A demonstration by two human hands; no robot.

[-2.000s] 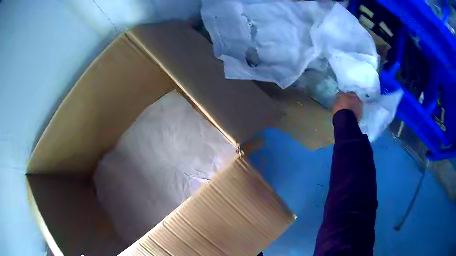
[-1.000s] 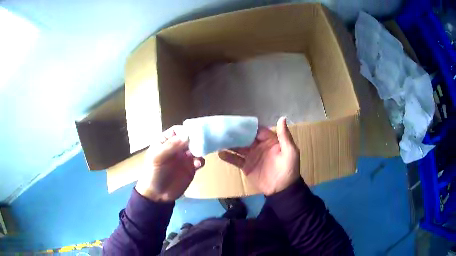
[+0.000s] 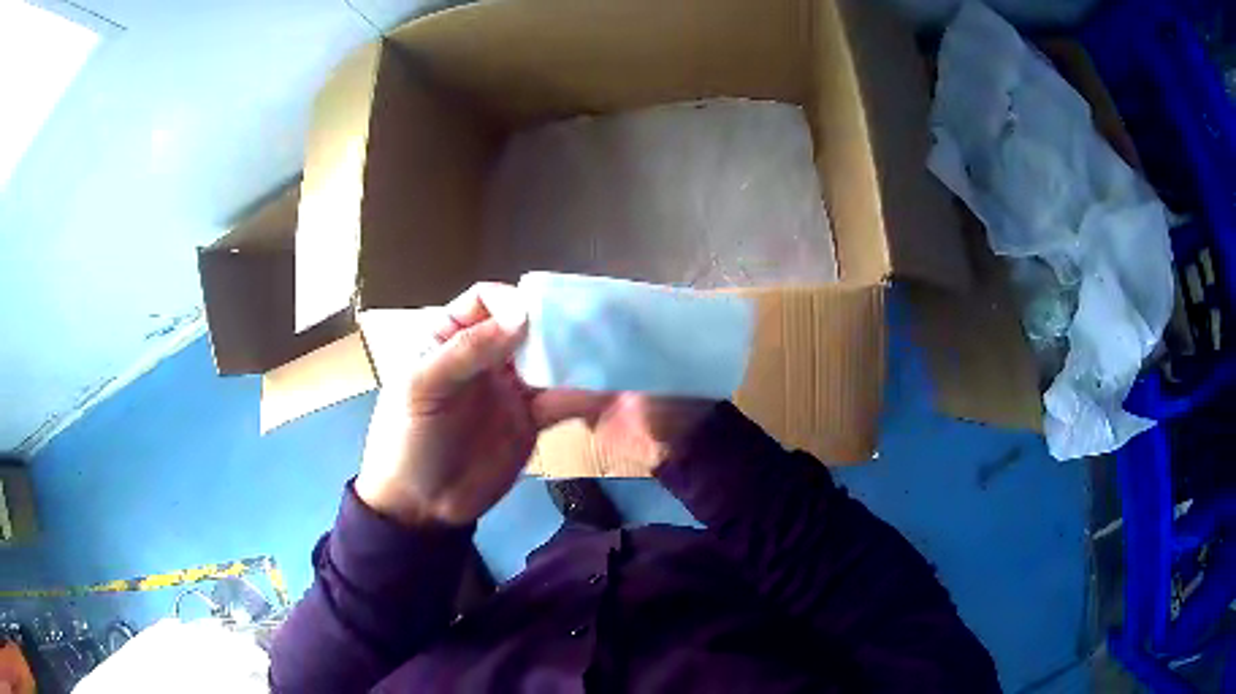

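Note:
A flat pale slip or pouch [image 3: 640,336] is held up in front of the near wall of the large open carton [image 3: 813,386]. My left hand [image 3: 454,407] is bare and grips its left end between thumb and fingers. My right hand [image 3: 644,423] is bare, blurred and partly behind the slip's lower edge; its fingers are hidden, so its hold cannot be told. A pale sheet [image 3: 664,197] lies flat inside the carton.
A crumpled white wrap [image 3: 1057,217] lies over cardboard at the right, beside blue crates [image 3: 1152,542]. A smaller carton [image 3: 251,305] stands at the left. A yellow floor line [image 3: 149,580] and a white object [image 3: 183,660] show at lower left.
The slip is now spread longer to the right. My right hand has moved left and down behind its lower edge. The carton sits higher and slightly left in view.

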